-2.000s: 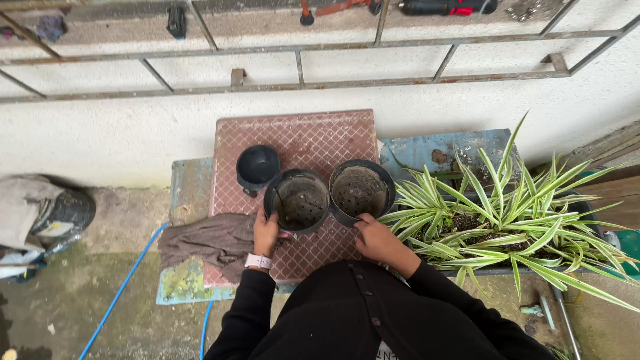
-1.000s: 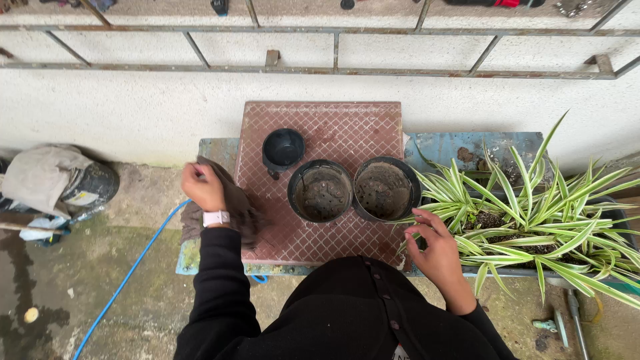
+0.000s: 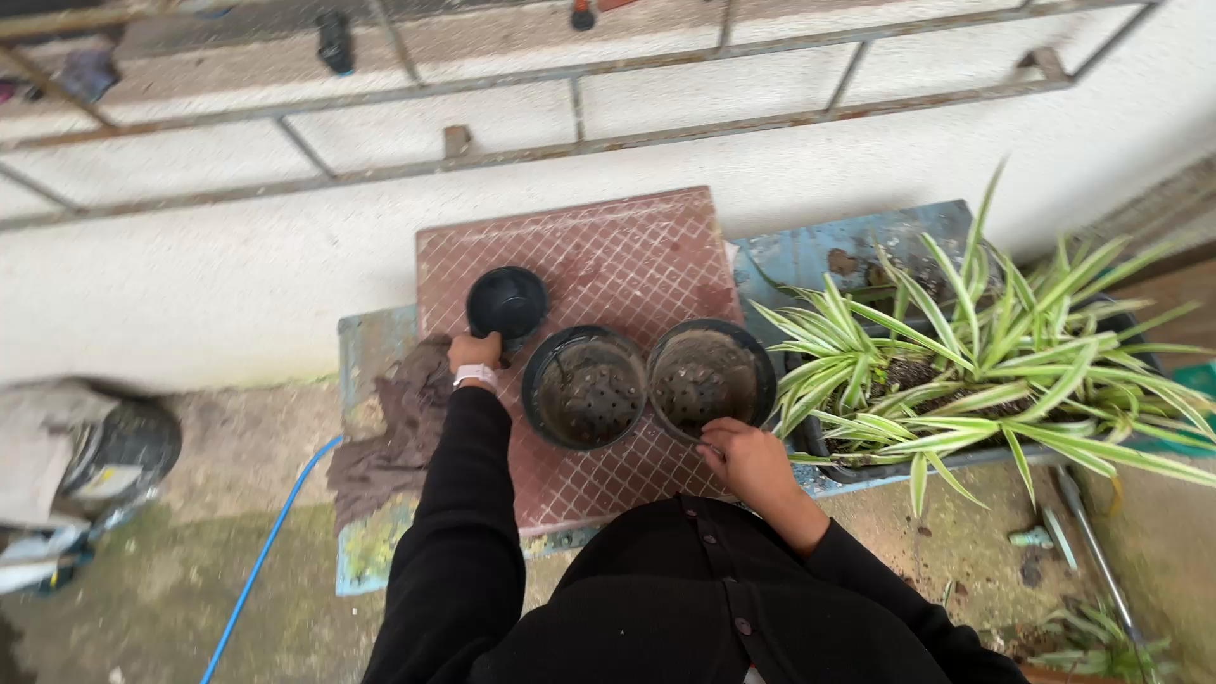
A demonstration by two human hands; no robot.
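Three dark plastic pots stand on a reddish patterned board. The small black pot (image 3: pixel 507 302) is at the back left; my left hand (image 3: pixel 475 351) is at its front rim, fingers bent around something there that I cannot make out fully. In the middle is a larger pot with drainage holes (image 3: pixel 585 389). A similar soil-stained pot (image 3: pixel 711 378) stands beside it on the right, and my right hand (image 3: pixel 746 461) has its fingertips at that pot's front rim. A crumpled brown cloth (image 3: pixel 394 432) lies left of the pots, partly behind my left sleeve.
The board (image 3: pixel 608 242) rests on a worn blue bench (image 3: pixel 366 560). On the right a long planter of variegated spider plants (image 3: pixel 950 380) overhangs the bench. A metal rack (image 3: pixel 570 147) runs along the white wall. A blue hose (image 3: pixel 271 541) and a covered bucket (image 3: pixel 138 446) are at left.
My left hand has moved from above the cloth to the small black pot. The right hand has come from beside the right-hand pot to its front rim.
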